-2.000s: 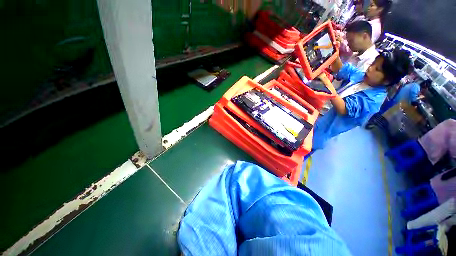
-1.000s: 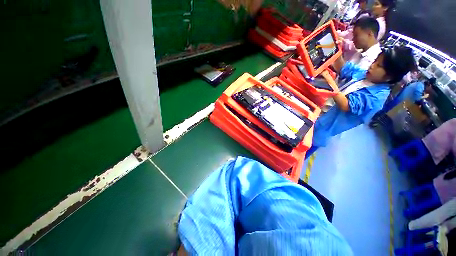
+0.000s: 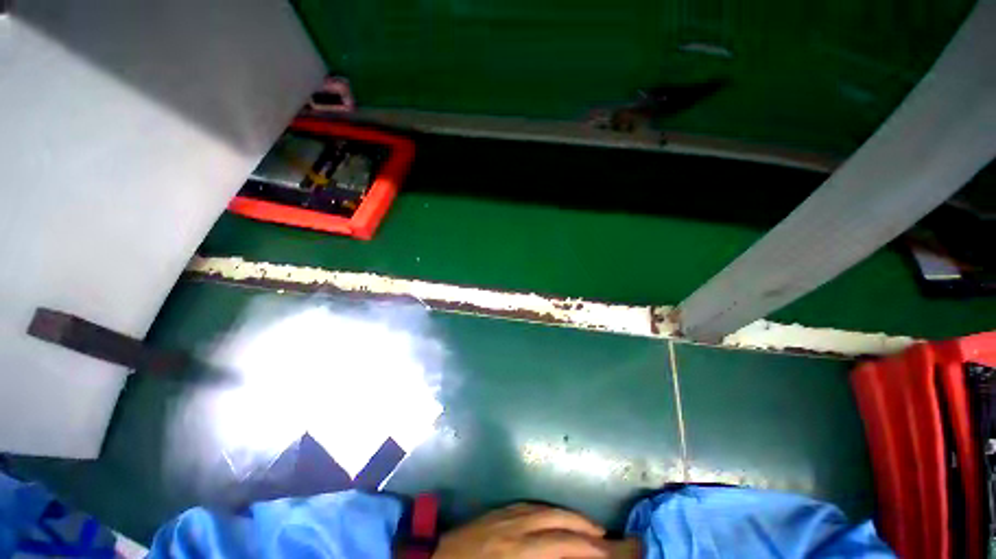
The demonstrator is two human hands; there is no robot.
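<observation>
My left hand (image 3: 486,537), with a dark red wrist band (image 3: 421,518), is at the bottom edge, partly cut off. My right sleeve (image 3: 754,522) comes in from the right and meets it; the right hand cannot be clearly told apart from the left. What either hand holds is hidden. Dark adhesive sheets (image 3: 379,464) lie just left of and beyond the wrist band, partly under strong glare on the bench.
A tablet in an orange foam tray (image 3: 377,202) lies on the green conveyor, upper left. A chipped white rail (image 3: 491,305) edges the conveyor. A grey post (image 3: 803,240) and stacked foam trays (image 3: 901,448) stand right. A white panel (image 3: 98,197) with a dark strip is left.
The view has swung left and down from the trays and people at right to the bench. The wrist band, bare skin of a hand and dark sheets have come into view.
</observation>
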